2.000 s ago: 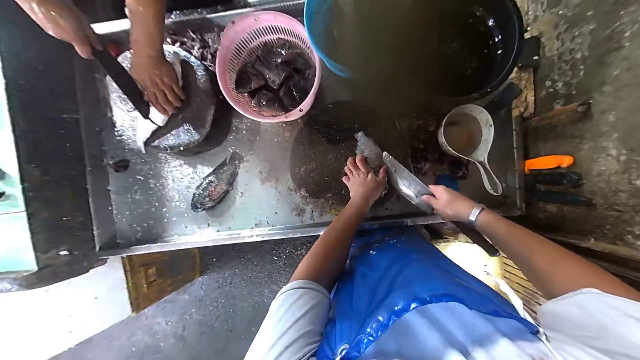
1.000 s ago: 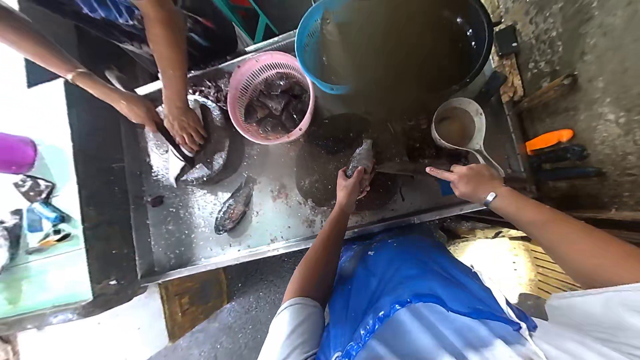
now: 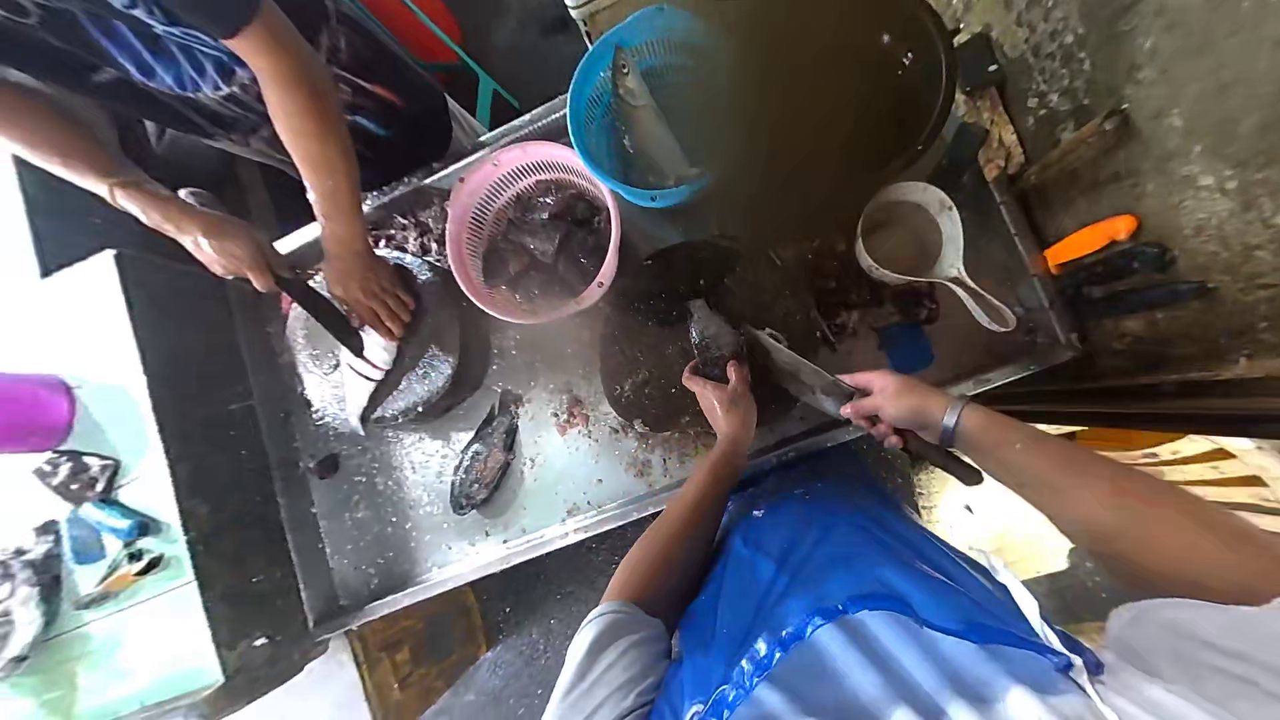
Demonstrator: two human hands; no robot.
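Note:
My left hand (image 3: 727, 405) grips a small dark fish (image 3: 713, 335) by its lower end, over a dark round chopping board (image 3: 640, 375) on the metal table. My right hand (image 3: 895, 407) holds a large knife; its blade (image 3: 805, 375) points up and left, the tip close to the fish's right side, and the dark handle sticks out below the hand. Left of the board, another dark fish (image 3: 485, 455) lies on the metal surface. A blue piece of plastic (image 3: 906, 347) lies right of the blade.
A pink basket (image 3: 462, 245) holds dark fish pieces. Behind it are a blue basket (image 3: 590, 165) with a fish and a large dark tub of murky water. A white dipper (image 3: 960, 235) stands right. At left, a co-worker's hands (image 3: 365, 290) cut fish on another board. Orange-handled tool (image 3: 1090, 240) lies beyond the table.
The view has shifted, showing more of the co-worker and the blue basket. The knife blade, blurred or edge-on one second ago, now shows its flat side near the fish.

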